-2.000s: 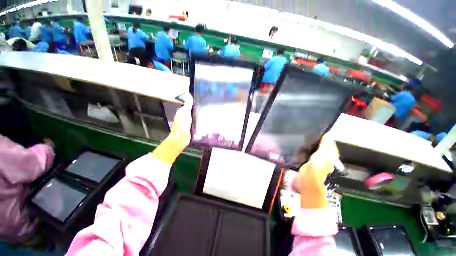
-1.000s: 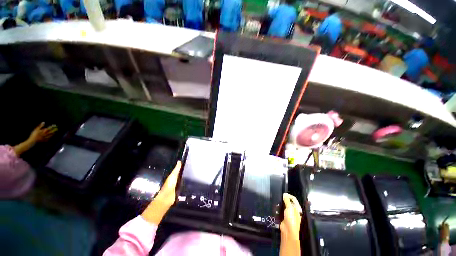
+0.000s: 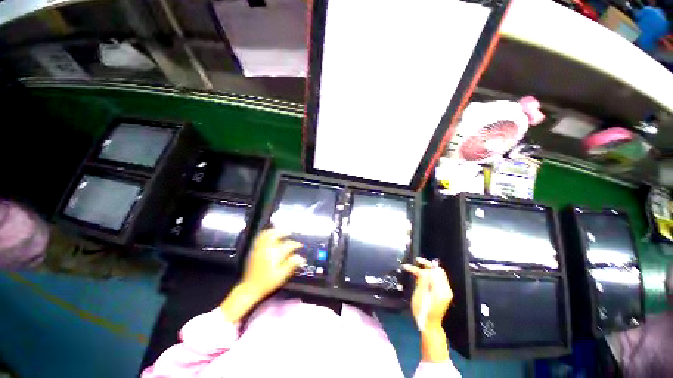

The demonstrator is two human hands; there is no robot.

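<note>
Two dark glossy tablet-like units lie side by side in a black two-pocket tray (image 3: 341,291) in front of me. The left unit (image 3: 306,210) reflects light and shows a small blue mark and pale characters near its lower edge. The right unit (image 3: 378,236) has a bright reflection and pale marks at its lower edge. My left hand (image 3: 271,262) is over the lower left part of the left unit, fingers spread, holding nothing visible. My right hand (image 3: 430,294) is at the lower right corner of the right unit with fingers bunched; whether it pinches something thin is too blurred to tell.
An upright white panel (image 3: 391,81) stands behind the tray. A pink and white fan (image 3: 488,139) and papers are right of it. Tray stacks with dark screens stand left (image 3: 140,171) and right (image 3: 516,273). People's pink sleeves show at both sides. A white shelf (image 3: 572,59) runs above.
The two units, held up and then lowered in my hands, now lie in the tray. My left hand has moved onto the left unit; my right hand no longer grips the right unit's side. The view tilts further down.
</note>
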